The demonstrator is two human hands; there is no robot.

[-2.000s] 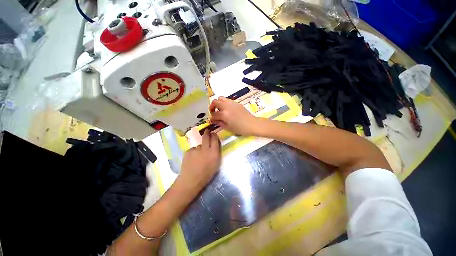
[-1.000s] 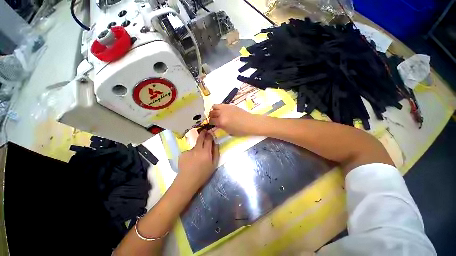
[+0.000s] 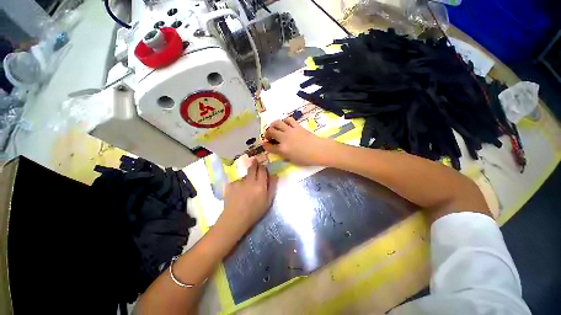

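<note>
The white sewing machine head [image 3: 197, 101] stands at upper left centre. A short black strip [image 3: 255, 151] lies beside the needle area, at the fingertips. My right hand [image 3: 292, 141] is bent over it, and its fingertips pinch the strip's right end. My left hand [image 3: 247, 192] lies just in front, fingers pointing at the needle area; its fingertips touch the pinkish guide pieces, and whether they touch the strip cannot be told. The presser foot is mostly hidden behind the head. A dark end of another strip [image 3: 298, 115] shows behind my right hand.
A large heap of black strips [image 3: 412, 92] lies at right, a smaller heap [image 3: 154, 209] at left by the carton [image 3: 7, 197]. A shiny metal plate [image 3: 320, 221] lies in front. Red and dark snips [image 3: 515, 147] and a white wad [image 3: 520, 100] lie at far right.
The strip behind my right hand shows less than before. My right fingers have shifted slightly at the needle area. The left fingertips no longer clearly press on the strip. The whole view has shifted slightly.
</note>
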